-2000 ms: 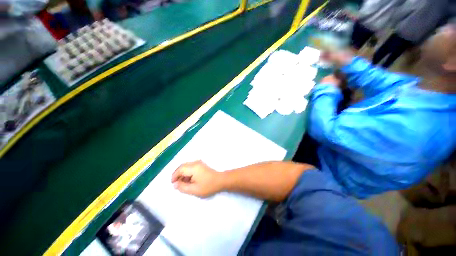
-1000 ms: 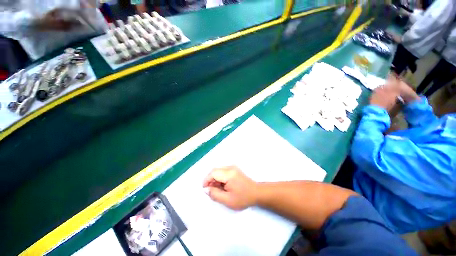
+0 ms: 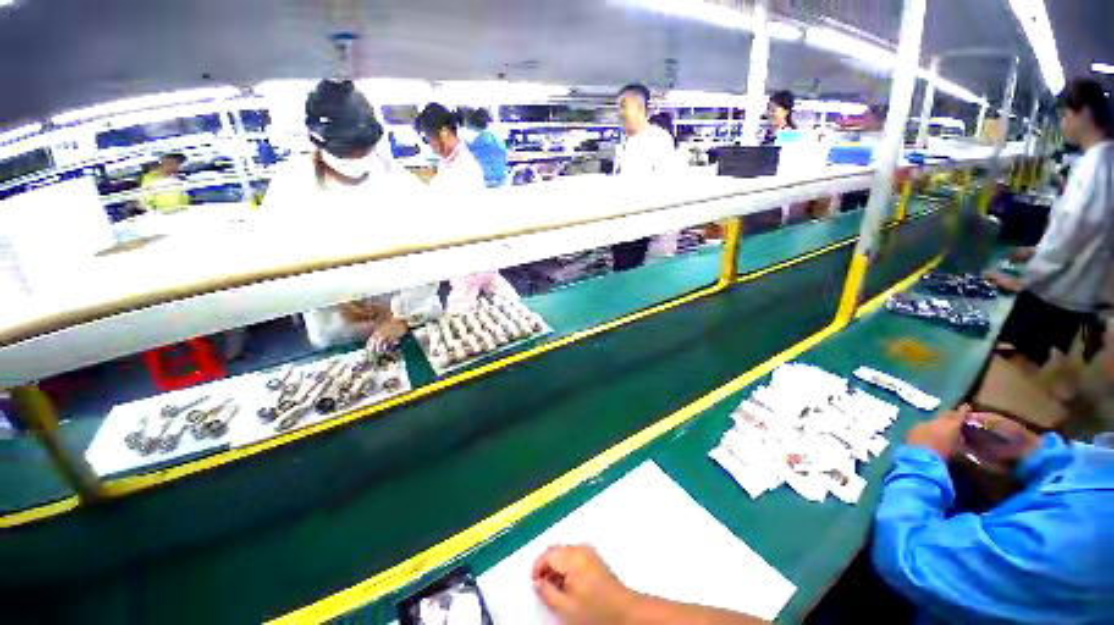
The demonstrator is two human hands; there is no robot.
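My right hand [image 3: 584, 586] is low in the view, over the white work mat [image 3: 684, 537] on the green bench. Its fingers are curled; whether anything small is between them cannot be told. The forearm is cut off by the bottom edge. My left hand is out of the picture. The black small parts tray [image 3: 476, 591] with white pieces in it is at the bottom, left of my hand, partly cut off.
A heap of white strips [image 3: 806, 433] lies right of the mat, near a coworker in blue [image 3: 1002, 525]. The green conveyor [image 3: 367, 488] with yellow rails runs beyond. Across it are loose watches [image 3: 324, 388] and a watch holder tray [image 3: 483, 332]. Several people stand further back.
The view has tipped up to show the factory hall. The mat, tray and my right hand now sit lower in the picture. My right hand stays over the mat with curled fingers.
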